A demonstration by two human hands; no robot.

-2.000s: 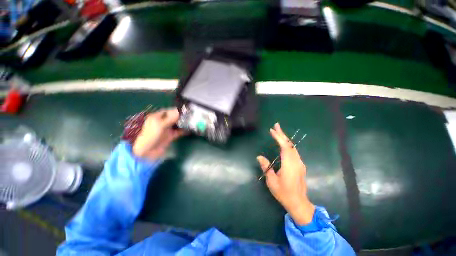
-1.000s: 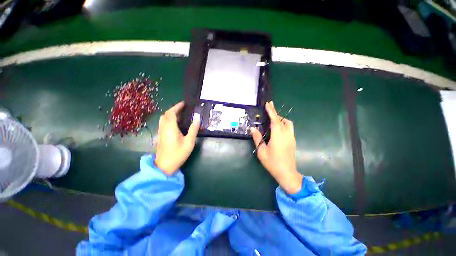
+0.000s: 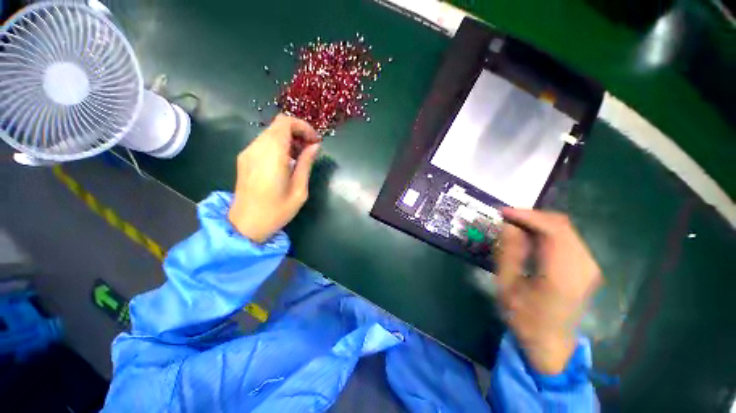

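The opened tablet housing (image 3: 420,145) lies tilted on the green bench, with a large silvery panel (image 3: 500,137) and a circuit board (image 3: 464,222) at its near end. A teal patch (image 3: 474,233) shows on the board. My left hand (image 3: 270,181) is at the near edge of the pile of red wired components (image 3: 327,85), fingertips pinched together; whether a component is between them cannot be told. My right hand (image 3: 549,278) is blurred over the tablet's near right corner, fingers curled. I cannot make out the tweezers in it.
A white desk fan (image 3: 69,85) stands at the upper left, beside the pile. A pale strip (image 3: 662,161) runs along the bench's far side. Below the bench edge at left is grey floor with yellow tape (image 3: 109,214) and a green arrow mark (image 3: 105,297).
My left hand has left the tablet's left side and reached the component pile. My right hand is still at the tablet's near right corner, now blurred. The view has turned and shifted left.
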